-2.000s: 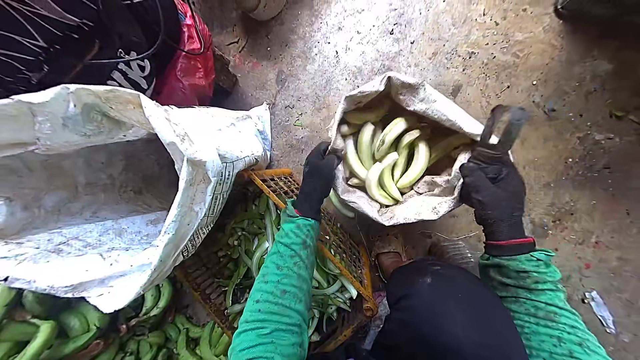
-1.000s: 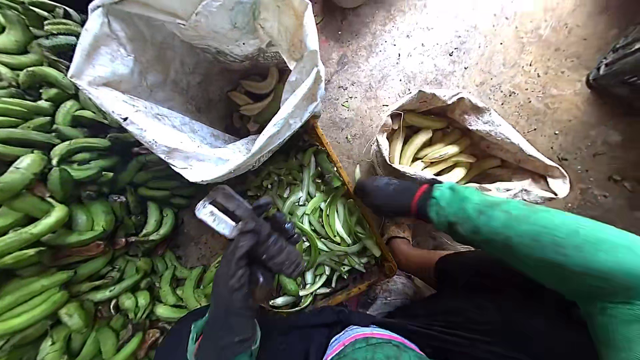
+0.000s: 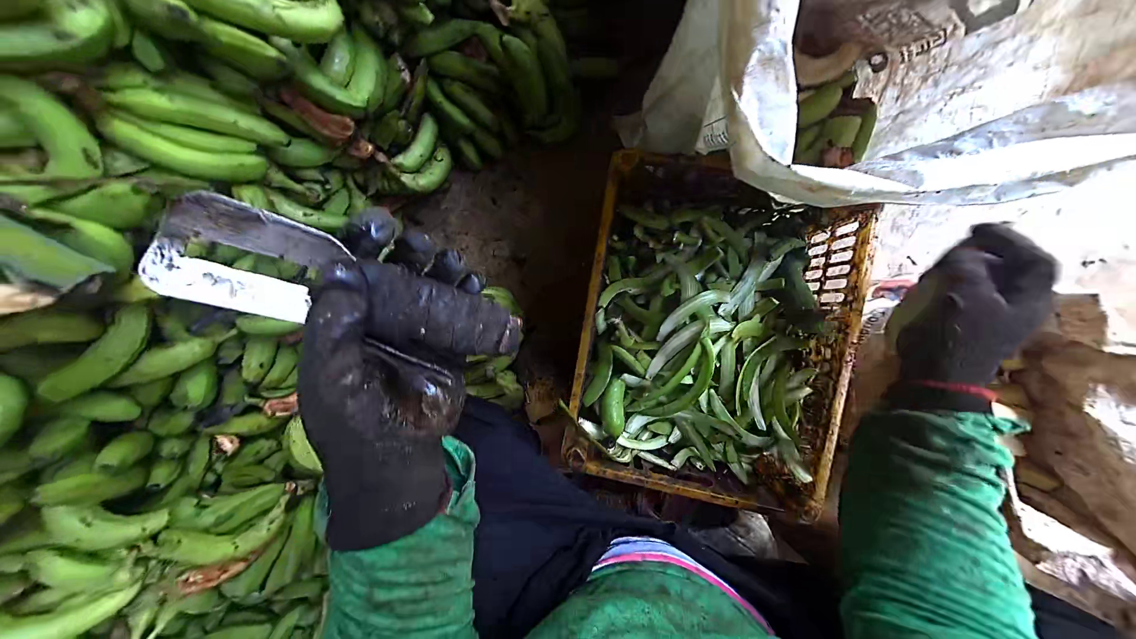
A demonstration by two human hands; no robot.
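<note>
My left hand (image 3: 399,328), in a dark, wet-looking glove, is closed around a bent metal strip tool (image 3: 235,253) that sticks out leftward over green plantains (image 3: 177,359). To the right, my right hand (image 3: 976,302), gloved with a red cuff edge, hangs beside the crate with its fingers curled. A pale greenish blur lies at its inner side; whether the hand holds something is unclear. Between my hands a yellow plastic crate (image 3: 586,346) contains many green peel strips (image 3: 701,355). A brownish sack (image 3: 1087,355) lies partly hidden behind my right hand and sleeve.
Heaped green plantain bunches (image 3: 186,133) fill the left side. A large white woven sack (image 3: 1003,164) stands open at the upper right, overlapping the crate's far edge, with plantains (image 3: 825,115) inside. Dark floor (image 3: 484,209) shows between the heap and crate.
Both hands were at the small sack's rim two seconds ago and have let it go. The sack holding pale peeled plantains was in plain sight before. The view has swung left.
</note>
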